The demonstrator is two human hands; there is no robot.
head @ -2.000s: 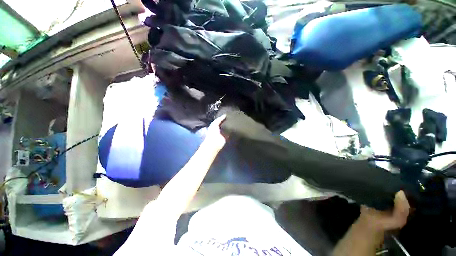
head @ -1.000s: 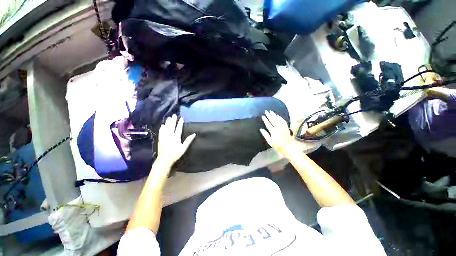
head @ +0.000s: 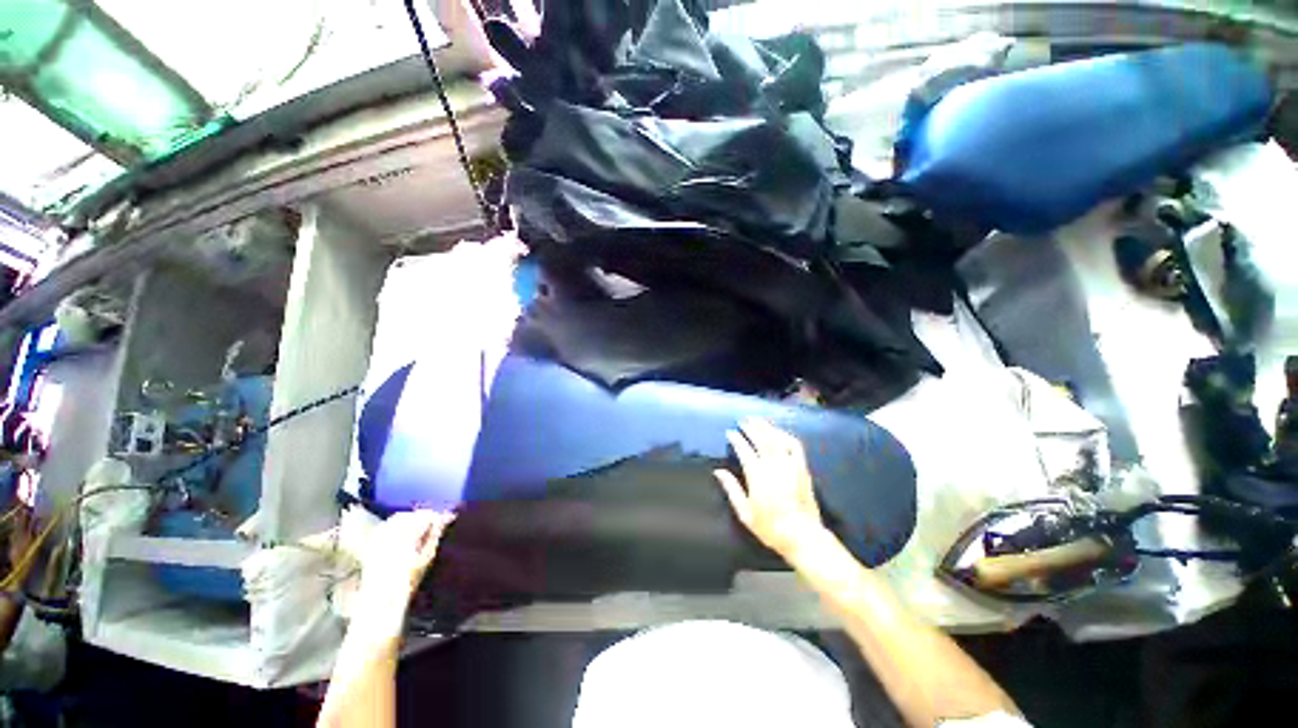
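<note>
A dark grey garment piece lies over the front side of the blue padded pressing form. My left hand is at the piece's left end, at the form's front edge, its fingers closed on the cloth. My right hand rests with fingers spread at the piece's right end, on the form. A white cloth strip crosses the form's left end. The steam iron lies right of the form, with no hand on it.
A large black garment pile stands behind the form. A second blue form is at the back right. A white open compartment with fittings is at left. Black hoses run right from the iron. A cord hangs near the pile.
My left hand has moved left and down, from flat on the cloth to its left end. The dark piece now lies lower on the form, baring more blue. The view has shifted.
</note>
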